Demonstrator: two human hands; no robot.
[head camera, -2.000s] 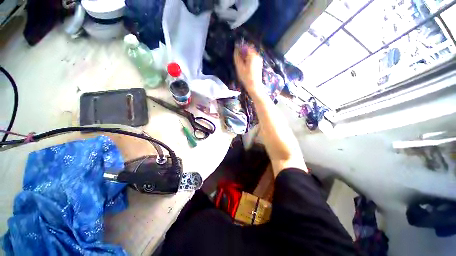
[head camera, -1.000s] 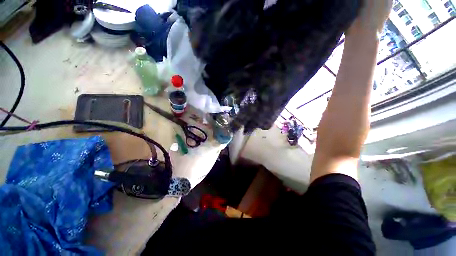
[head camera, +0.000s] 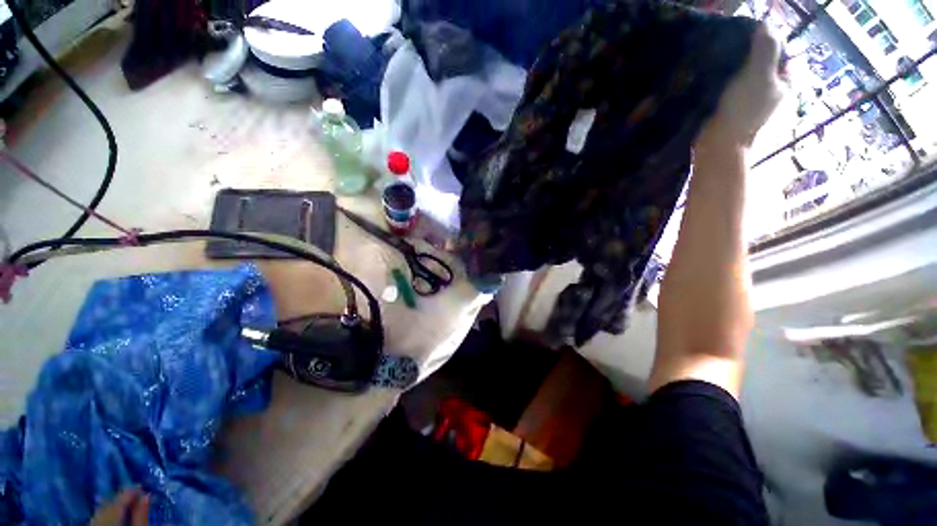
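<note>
My right hand (head camera: 748, 101) is raised at the upper right, shut on the top of a dark cloth piece (head camera: 606, 134). The cloth has a small faint print and a white label and hangs down by the window. Only some fingers of my left hand (head camera: 125, 508) show, cut off by the bottom edge, over the blue garment (head camera: 154, 380). The garment lies crumpled at the left of the table; whether the left hand grips it is unclear.
The steam iron (head camera: 331, 354) lies beside the blue garment, its hose (head camera: 205, 236) crossing the table. Behind are the iron rest (head camera: 271, 223), shears (head camera: 423, 267), a green tool (head camera: 403, 289), a red-capped bottle (head camera: 399, 195) and a pale green bottle (head camera: 343, 152). A barred window is right.
My right hand went from the pile by the window up to the right, lifting the dark cloth. The cloth now hangs more spread, its label showing. My left hand's fingers have appeared at the bottom left.
</note>
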